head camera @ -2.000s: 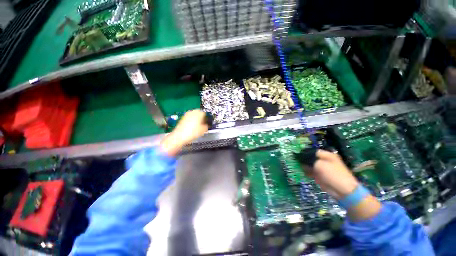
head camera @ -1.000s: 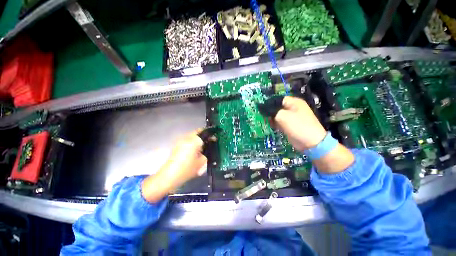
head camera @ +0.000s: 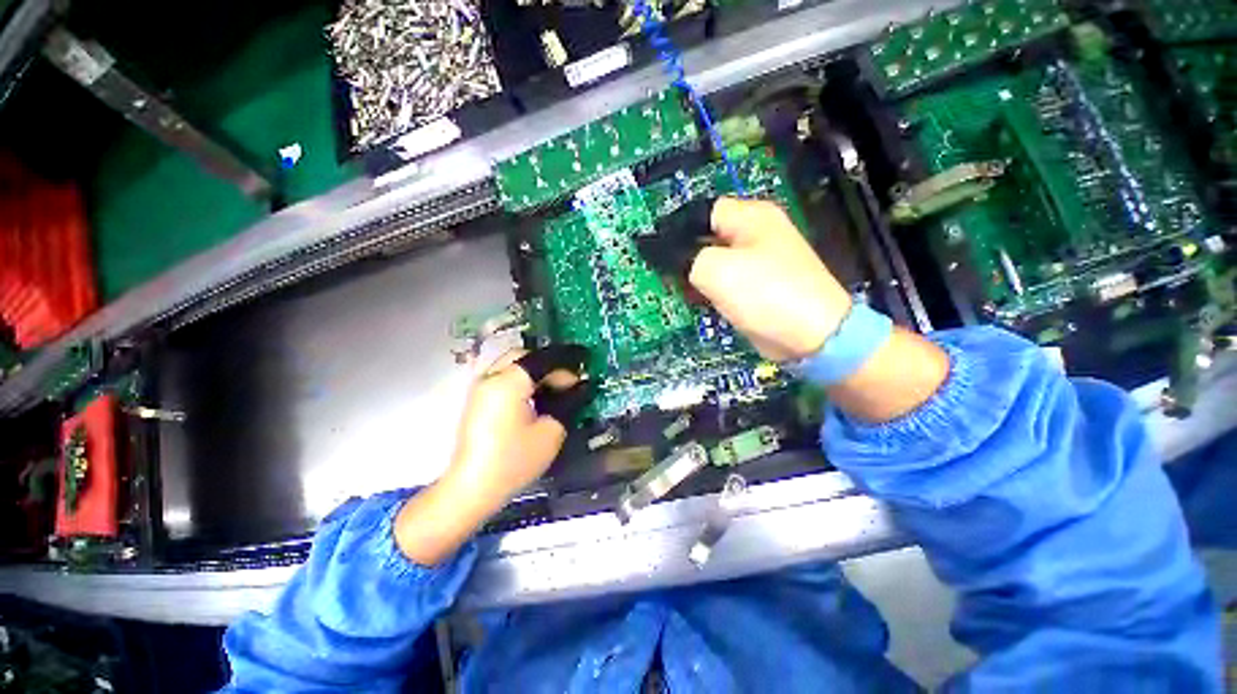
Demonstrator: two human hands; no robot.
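The main circuit board (head camera: pixel 571 293) lies in its black carrier (head camera: pixel 545 468) in front of me. A lighter green small plug-in board (head camera: pixel 624 258) is over its middle. My right hand (head camera: pixel 767 278), with black finger cots and a light blue wrist band, has its bent fingertips at the right side of this strip. Whether they grip it cannot be told. My left hand (head camera: pixel 505 423), also with black finger cots, has its fingertips at the carrier's left edge, beside a metallic latch (head camera: pixel 491 331). The fingers hide what they touch.
Another board (head camera: pixel 970 125) in a carrier stands to the right. A red sheet (head camera: pixel 90 468) lies on a carrier at far left. The conveyor bed (head camera: pixel 326 366) shows at left, its front rail (head camera: pixel 570 549) nearer me. Silver components (head camera: pixel 414 68) fill a shelf bin. A blue coiled cord (head camera: pixel 695 95) hangs down.
The view has tilted down and turned. Both hands came down from higher near the shelf and stay at the board. The light strip now sits further left relative to the right fingertips.
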